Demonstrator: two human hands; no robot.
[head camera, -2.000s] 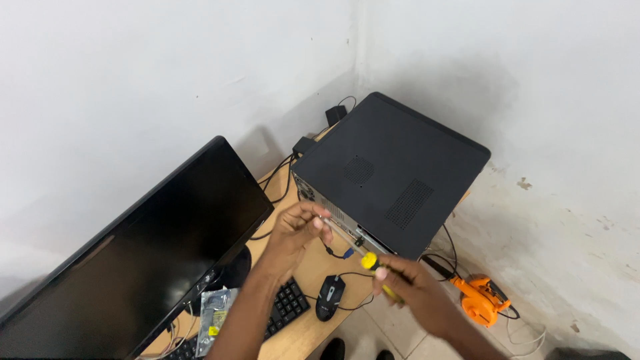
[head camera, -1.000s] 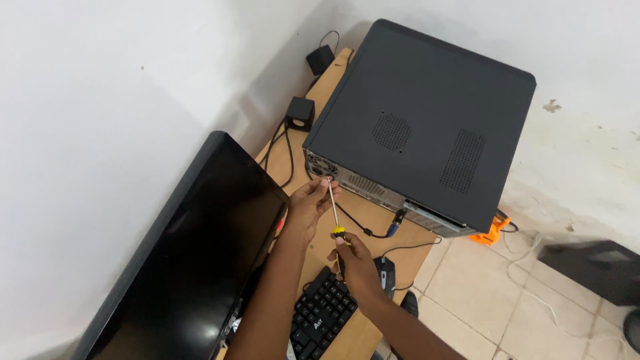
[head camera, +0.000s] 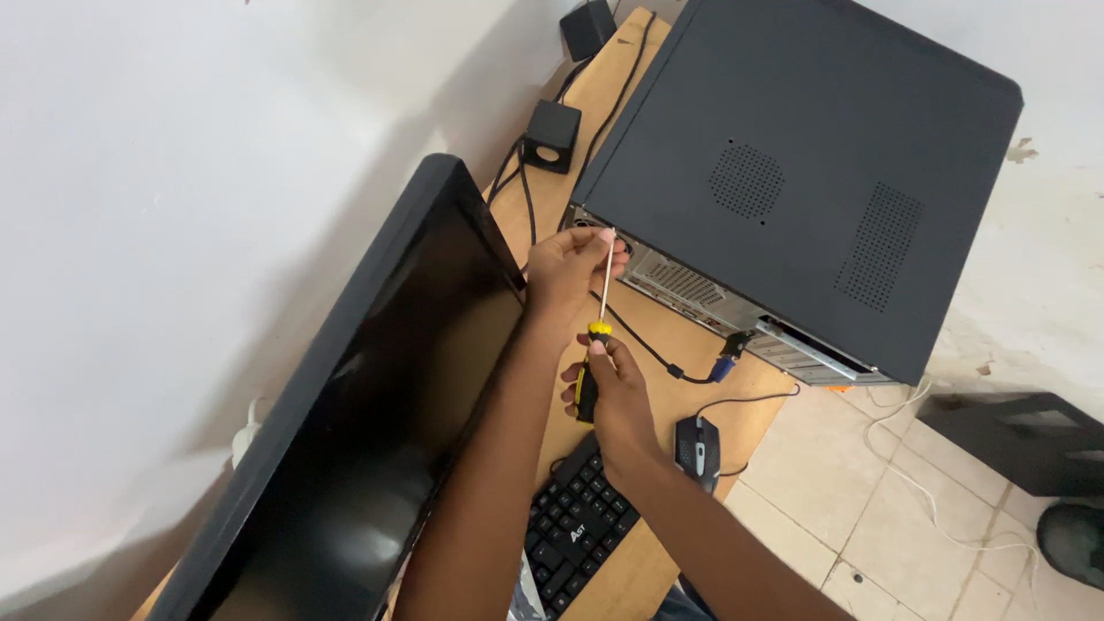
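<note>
A black desktop computer tower (head camera: 802, 147) lies on its side on the wooden desk, its metal rear panel (head camera: 681, 285) facing my hands. My right hand (head camera: 617, 388) is closed around the yellow and black handle of a screwdriver (head camera: 605, 289). The shaft points up to the fingertips of my left hand (head camera: 573, 263), which pinch around its tip at the panel's upper left rear edge. Whether a screw is between those fingers cannot be seen. A blue-ended video cable (head camera: 723, 369) is near the panel, beside a black connector.
A black monitor (head camera: 371, 414) stands at the left. Small black speakers (head camera: 552, 136) with cables sit behind on the desk (head camera: 742, 431). A keyboard (head camera: 578, 535) and a mouse (head camera: 697, 448) lie below my hands. Another dark case (head camera: 1018, 440) is on the tiled floor.
My left fingers and the screwdriver have moved from near the slot end of the rear panel to its other end. The view has come nearer to the tower.
</note>
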